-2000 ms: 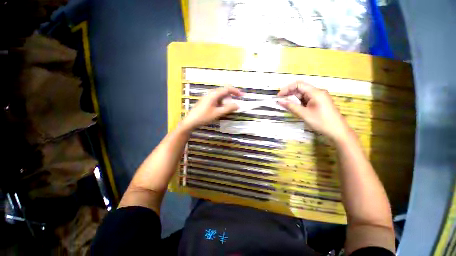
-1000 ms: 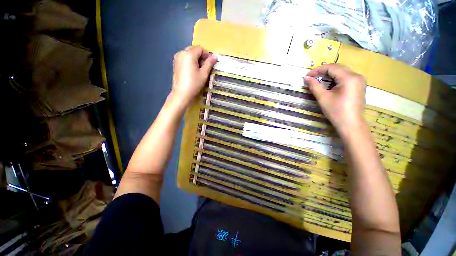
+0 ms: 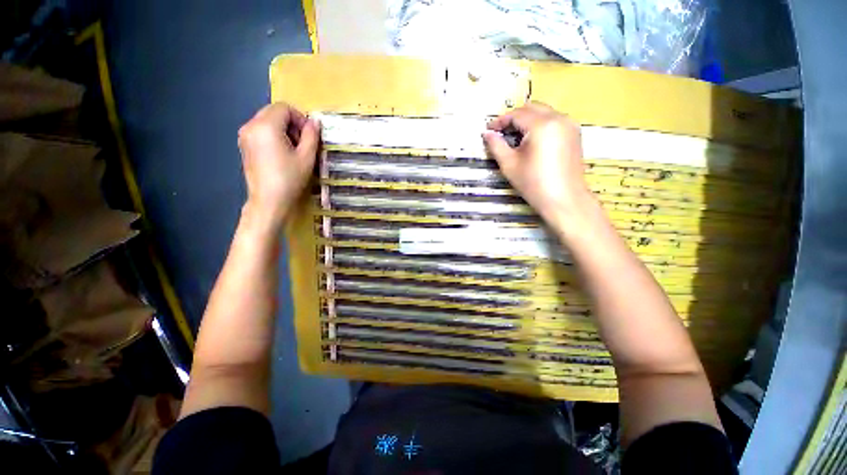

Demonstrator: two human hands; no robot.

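Note:
A large yellow sewing template [image 3: 358, 83] with parallel long slots lies in front of me. A white strip [image 3: 399, 132] lies along its top row. My left hand [image 3: 279, 158] pinches or presses the strip's left end at the template's upper left. My right hand [image 3: 539, 158] has thumb and forefinger on the strip near the top middle; its fingertips partly hide the strip there. A short loose white strip [image 3: 446, 242] lies across the middle rows and runs toward my right forearm. More white material continues along the top row right of my right hand.
A clear plastic bag of pale strips [image 3: 557, 28] lies beyond the template's far edge. Brown cut pieces [image 3: 65, 195] hang on a rack at the left. A grey metal surface [image 3: 817, 186] is at the far right. The floor has yellow lines.
My hands have parted from holding a white strip in the air over the upper rows to the top row's strip. The template and view have shifted.

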